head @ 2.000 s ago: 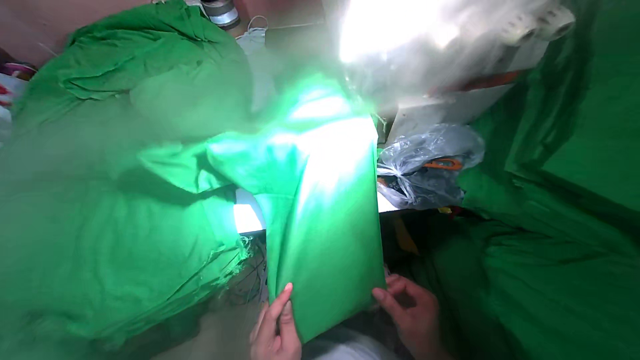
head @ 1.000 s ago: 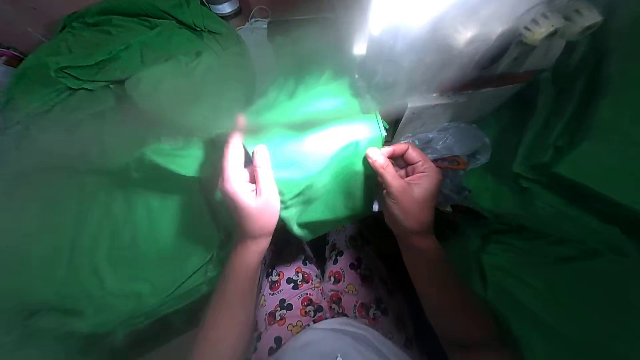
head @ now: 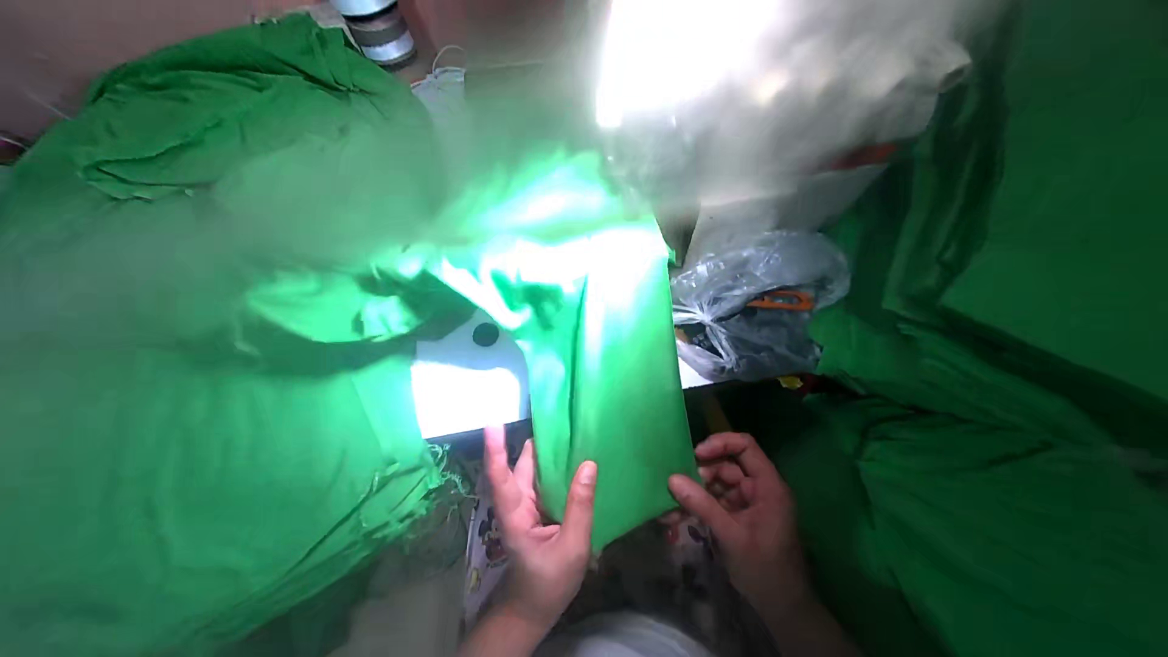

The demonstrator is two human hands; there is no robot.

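A strip of green fabric [head: 620, 392] hangs over the near edge of a white machine bed [head: 467, 383] under a bright light. My left hand [head: 546, 525] holds its lower left part, with the thumb in front and other fingers at the side and behind. At the lower right edge, my right hand [head: 737, 497] pinches the cloth between thumb and fingers. The upper part of the fabric lies bunched on the bed, washed out by glare and haze. The sewing machine [head: 776, 100] above it is blurred.
Large heaps of green fabric [head: 182, 474] lie at the left, with frayed edges; more green fabric [head: 1004, 511] drapes on the right. A clear plastic bag [head: 766, 306] with an orange-handled tool [head: 782, 300] sits right of the strip. A thread spool [head: 381, 36] stands at the back.
Both hands have moved down toward my lap from beside the bunched fabric. The strip now hangs lengthwise between them, and part of the white bed shows again at left.
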